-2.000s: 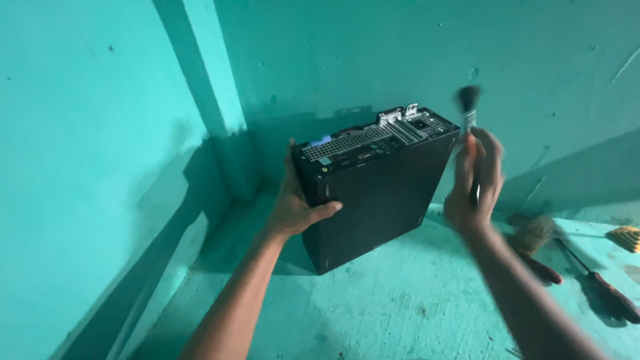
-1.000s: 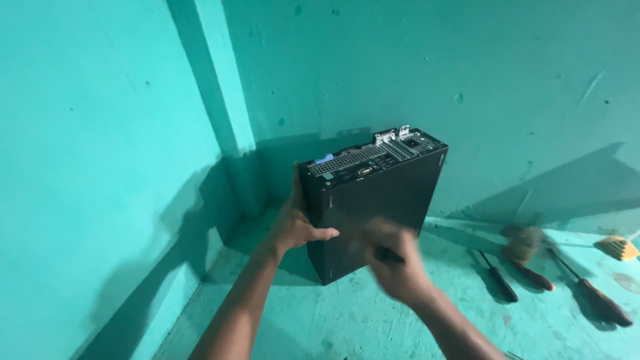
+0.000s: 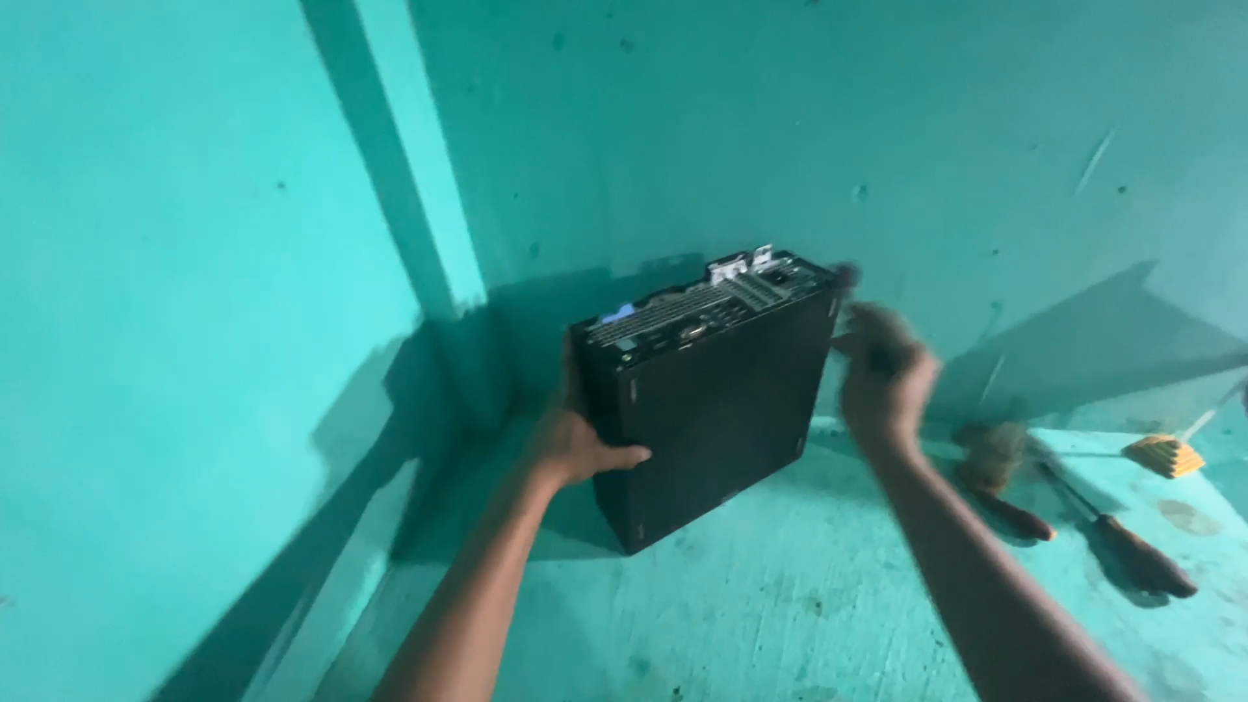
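Note:
A black desktop computer case (image 3: pixel 721 429) stands on end on the turquoise surface, its rear panel with ports and vents facing up. My left hand (image 3: pixel 585 444) grips the case's left edge, the thumb on the broad side. My right hand (image 3: pixel 887 370), blurred by motion, is just right of the case with its fingers closed around a brush. The brush's dark bristles (image 3: pixel 845 276) are at the upper right corner of the case; whether they touch it I cannot tell. Most of the brush handle is hidden by the hand.
Turquoise walls meet in a corner behind and left of the case. At the right lie a screwdriver (image 3: pixel 1136 556), another tool with a dark red handle (image 3: pixel 1019 517), a tan-bristled brush (image 3: pixel 993 458) and a yellow ridged object (image 3: pixel 1165 455).
My right hand was in front of the case's broad side one second ago and is now up beside its right upper corner. My left hand has kept its hold on the case.

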